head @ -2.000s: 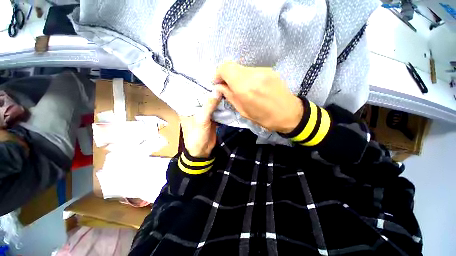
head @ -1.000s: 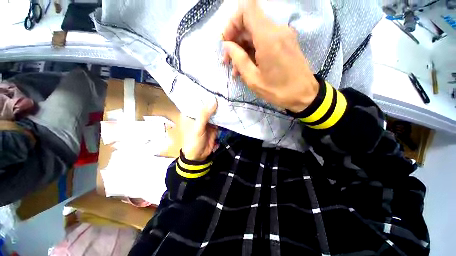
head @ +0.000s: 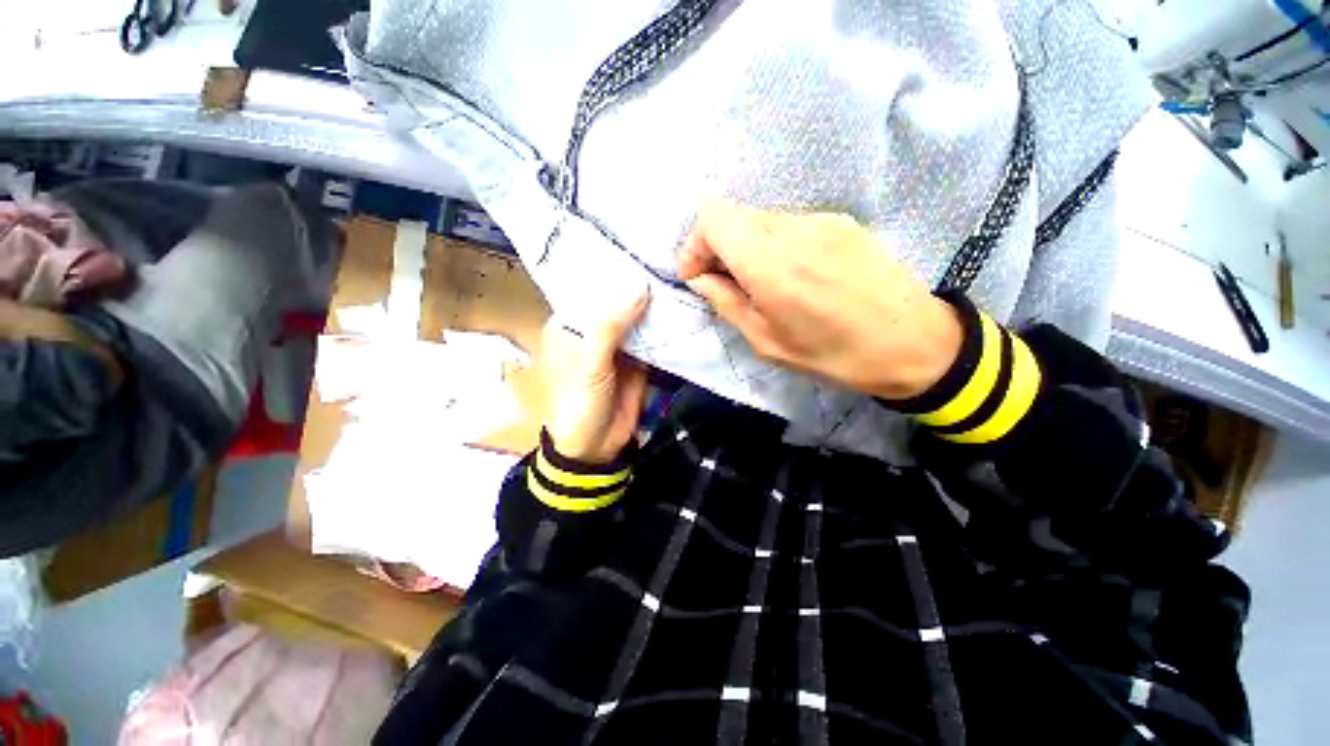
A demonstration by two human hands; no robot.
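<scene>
The light grey garment [head: 817, 131] lies over the table edge and towards my lap, with speckled black-and-white seam bands [head: 620, 70]. My left hand [head: 591, 379] holds the garment's lower hem [head: 503, 161] from below, thumb on top. My right hand [head: 831, 299] has its thumb and fingertips pinched together at the dark stitch line of the hem, close to my left thumb. A needle or thread between the fingertips cannot be made out.
Dark scissors [head: 150, 21] lie far left. Black snips [head: 1241, 306] and a tan-handled tool [head: 1285, 280] lie right. A cardboard box [head: 445, 274] with white scraps [head: 401, 481] stands below left. A seated person's leg [head: 241, 299] is at left, near pink cloth.
My right hand rose off the hem over the garment a second ago and has come back down to pinch at the stitch line. My left hand stays on the hem. The view has shifted slightly.
</scene>
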